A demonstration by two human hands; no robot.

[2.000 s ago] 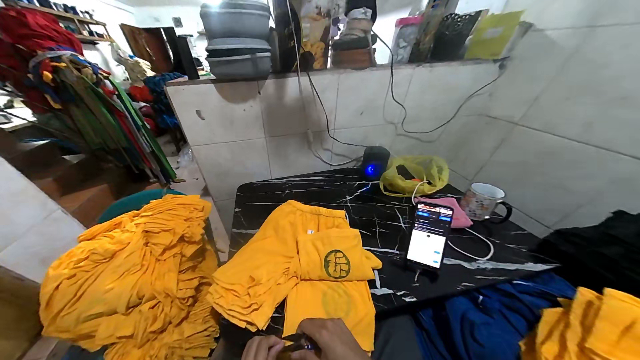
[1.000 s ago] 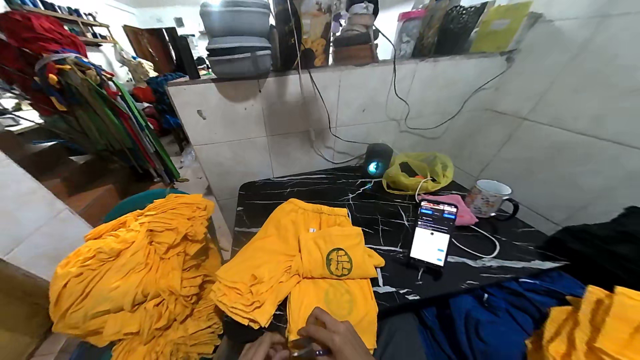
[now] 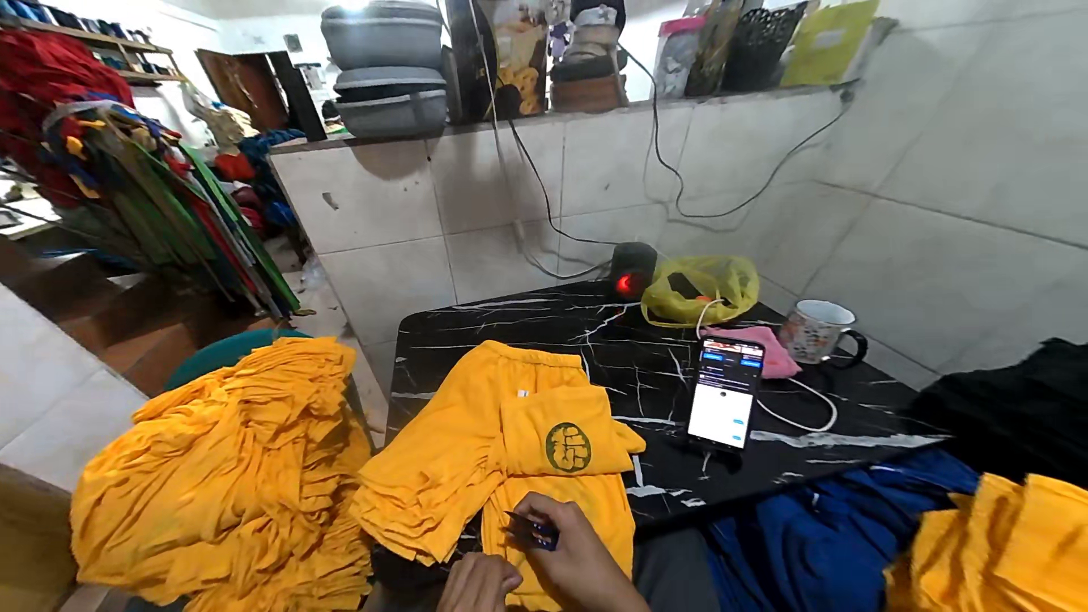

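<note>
My right hand (image 3: 565,540) holds a small dark cutting tool, apparently thread snips (image 3: 534,530), over the lower part of the yellow garments. Beside it, at the bottom edge, my left hand (image 3: 480,582) rests close to the cloth with its fingers bent; whether it pinches any fabric cannot be told. Stacked yellow shorts (image 3: 442,476) lie on the black marble-patterned table (image 3: 663,374), with a folded yellow piece (image 3: 531,425) bearing a round dark green fist print on top.
Left of the table is a big yellow cloth heap (image 3: 229,476) over a green seat. A phone (image 3: 724,395), a mug (image 3: 816,331), a pink cloth (image 3: 769,348), a yellow plastic bag (image 3: 705,289) and a lit device (image 3: 633,270) stand behind. Blue fabric (image 3: 816,544) and more yellow cloth (image 3: 1003,544) lie right.
My right hand has risen a little from the lower edge, and the dark tool in it shows more plainly. The device's light has turned from blue to red.
</note>
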